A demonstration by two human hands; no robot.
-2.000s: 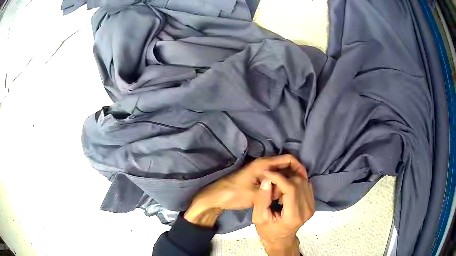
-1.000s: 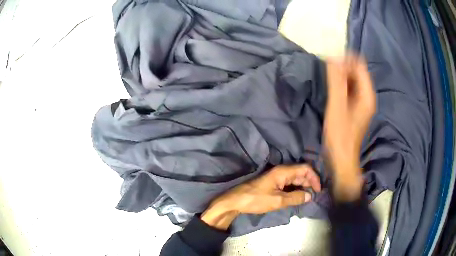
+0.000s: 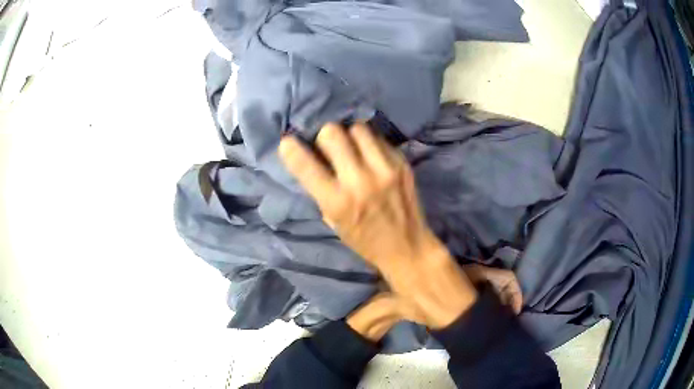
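A crumpled grey-blue garment heap (image 3: 251, 228) lies in the middle of the table. My right hand (image 3: 365, 190) reaches across over my left wrist, with its fingers on the upper part of the heap. The cloth is bunched at the fingertips; a grip is not clear. My left hand (image 3: 495, 285) is low on the cloth, mostly hidden under my right forearm; only some fingers show at the right, and what they hold cannot be seen. A small shiny pale patch (image 3: 298, 310) shows under the heap's lower edge.
Long grey-blue cloth (image 3: 609, 197) drapes down the right side beside the heap. A blue band (image 3: 679, 334) curves along the far right edge. Thin dark lines cross the off-white table (image 3: 99, 190) at the upper left. Dark material shows in the lower left corner.
My right hand has moved left from the right-hand cloth onto the heap, crossing my left arm. The heap's upper part is rearranged, and the whole heap sits further right in view.
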